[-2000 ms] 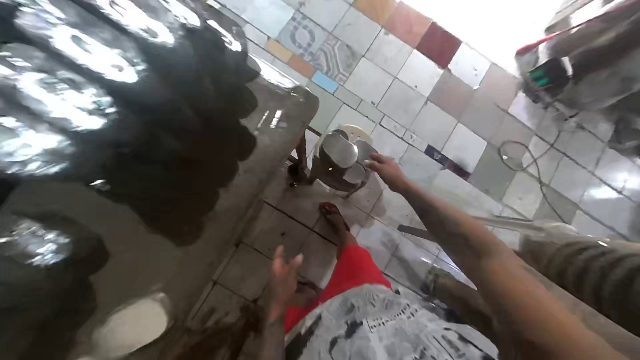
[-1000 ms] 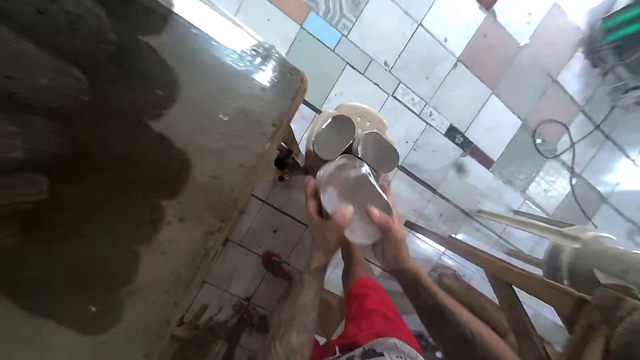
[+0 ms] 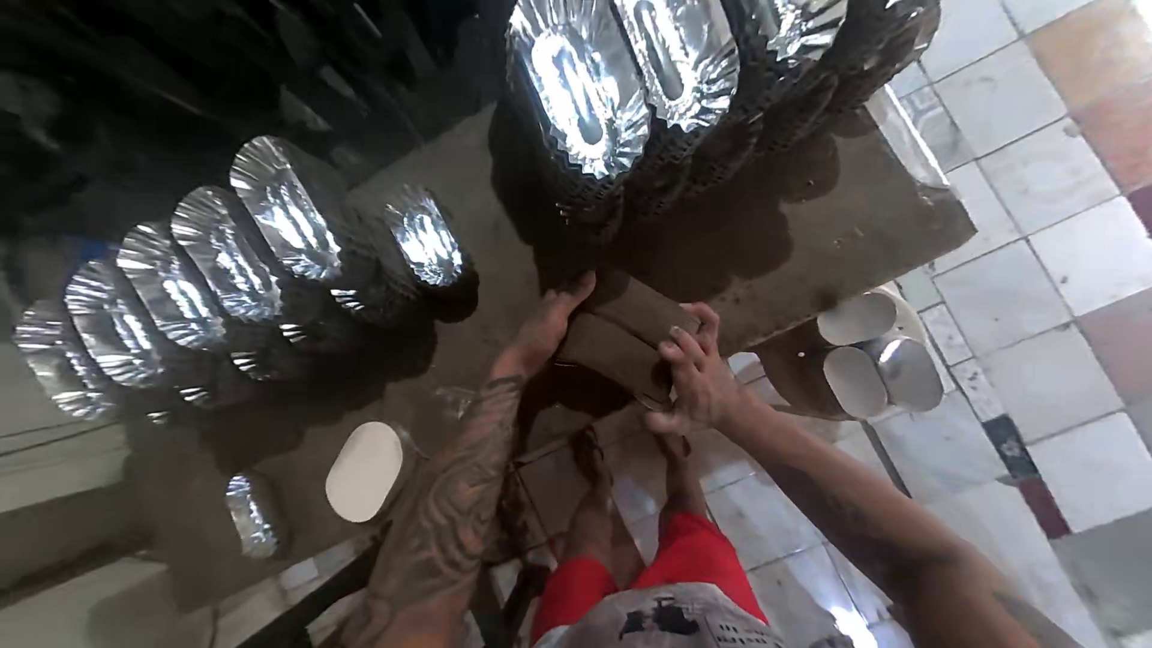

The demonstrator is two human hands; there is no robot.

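Near the table's front edge, a brown object that looks like a small cardboard box (image 3: 621,337) lies between my hands. My left hand (image 3: 545,326) grips its left end, thumb side up. My right hand (image 3: 697,369) is curled over its right end, with fingers on top. Tall stacks of oval, crimped foil trays (image 3: 585,90) stand beyond the hands, and a row of more foil stacks (image 3: 216,252) is at the left. A stack topped by a white oval piece (image 3: 364,472) sits left of my left forearm, near a small foil stack (image 3: 252,515).
The brown table (image 3: 864,229) ends at a corner on the right. Beside it, a pale plastic stool (image 3: 927,333) holds several stacks of oval pieces (image 3: 855,382) with pale tops. Tiled floor (image 3: 1008,216) surrounds the table.
The view has turned strongly toward the table. One second ago both hands held a shiny oval stack by the stool; now they are on the brown object at the table.
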